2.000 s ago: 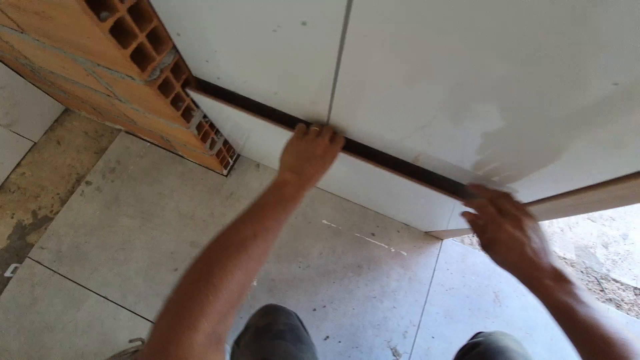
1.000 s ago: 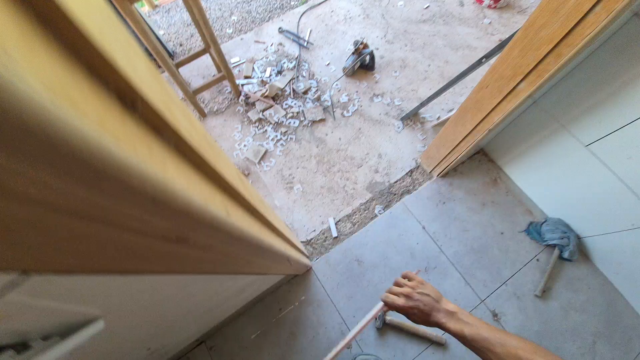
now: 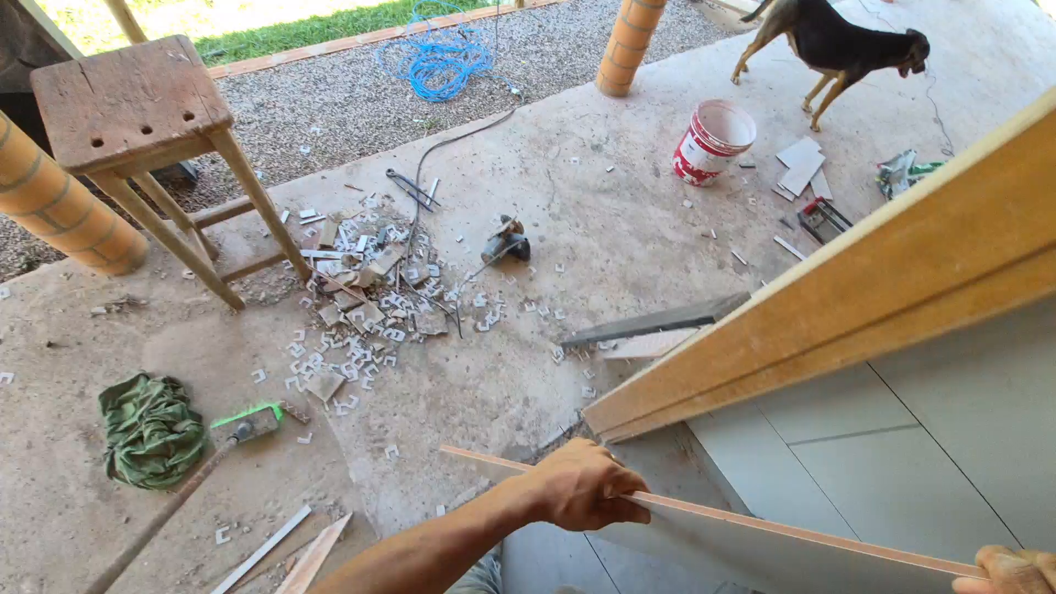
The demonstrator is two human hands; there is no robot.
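Observation:
A long strip of ceramic tile [image 3: 742, 536], its raw orange edge upward, spans the lower right of the view. My left hand [image 3: 582, 487] grips it over the top edge, left of its middle. At the bottom right corner my right hand [image 3: 1011, 569] holds the strip near its right end and is partly cut off by the frame. The strip's left tip sticks out past my left hand, over the concrete by the wooden door frame [image 3: 825, 280].
On the concrete lie an angle grinder [image 3: 505, 241], tile scraps and clips [image 3: 363, 305], a broom [image 3: 247, 422], a green cloth [image 3: 151, 431] and a manual tile cutter [image 3: 823, 219]. A wooden stool [image 3: 132, 99], a bucket [image 3: 714, 142] and a dog [image 3: 833, 41] stand farther off.
The view has swung from the indoor wall out through the doorway. Two seconds ago both hands were at a strip against the wall; now they hold a strip at the threshold.

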